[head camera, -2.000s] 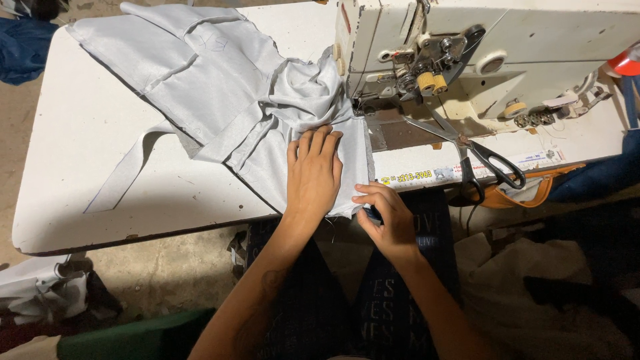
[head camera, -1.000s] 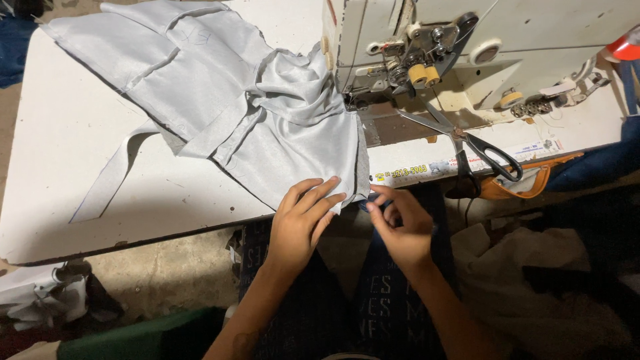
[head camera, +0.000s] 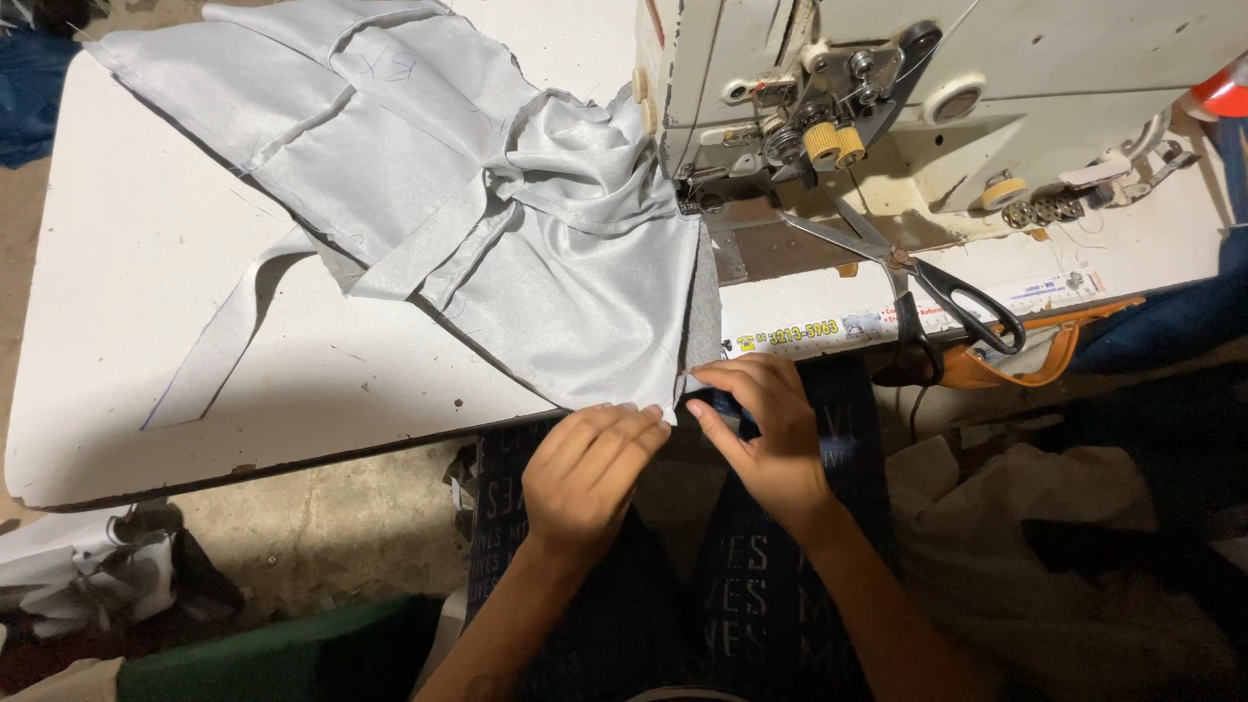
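Pale grey, satiny fabric (head camera: 585, 312) with pen marks and sewn seams lies spread over the white sewing table (head camera: 127, 322), bunched beside the sewing machine's head (head camera: 721, 88). A narrow fabric strip (head camera: 229, 331) hangs off its left side. At the table's front edge my left hand (head camera: 590, 468) holds the fabric's lower corner, fingers on top and thumb hidden. Just to the right, my right hand (head camera: 765, 429) is at the darker edge of the cloth, thumb and forefinger parted; whether it pinches a bit of the edge cannot be told.
Open-bladed fabric scissors (head camera: 902, 263) lie right of the cloth, handles over the table's front edge. A printed ruler strip (head camera: 799, 336) runs along that edge. An orange-trimmed item (head camera: 1053, 361) hangs below. Thread cones or knobs sit on the machine; scrap cloth (head camera: 88, 575) lies at lower left.
My left hand has moved off the middle of the fabric down to its lower corner at the table edge. The right hand stays near that corner, its fingers shifted a little.
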